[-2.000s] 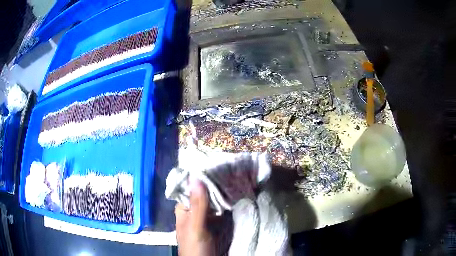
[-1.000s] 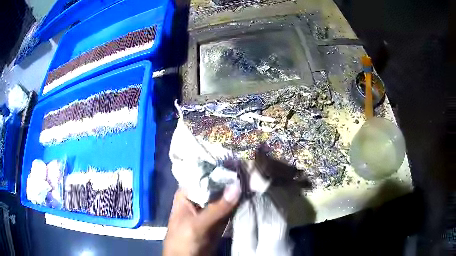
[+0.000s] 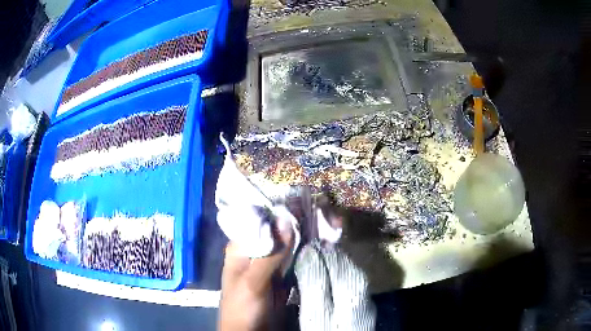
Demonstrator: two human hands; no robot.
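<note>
My left hand is bare and closed on a crumpled white rag at the lower middle. My right hand, in a white ribbed knit glove, is right beside it. Between the hands is a blurred bundle of dark red-brown sticks, with the rag against its left side. The right fingertips are blurred, and the bundle's lower part is hidden by the hands. Both hands are above the near part of the residue-covered bench.
Blue trays on the left hold rows of brown-and-white sticks and white wads. A framed plate lies beyond crusty residue. At right are a dark cup, an orange-handled tool and a translucent bowl.
The stick bundle was fanned across the rag two seconds ago and is now narrower and upright in view between the hands. The rag has bunched to the left, and the hands have shifted slightly.
</note>
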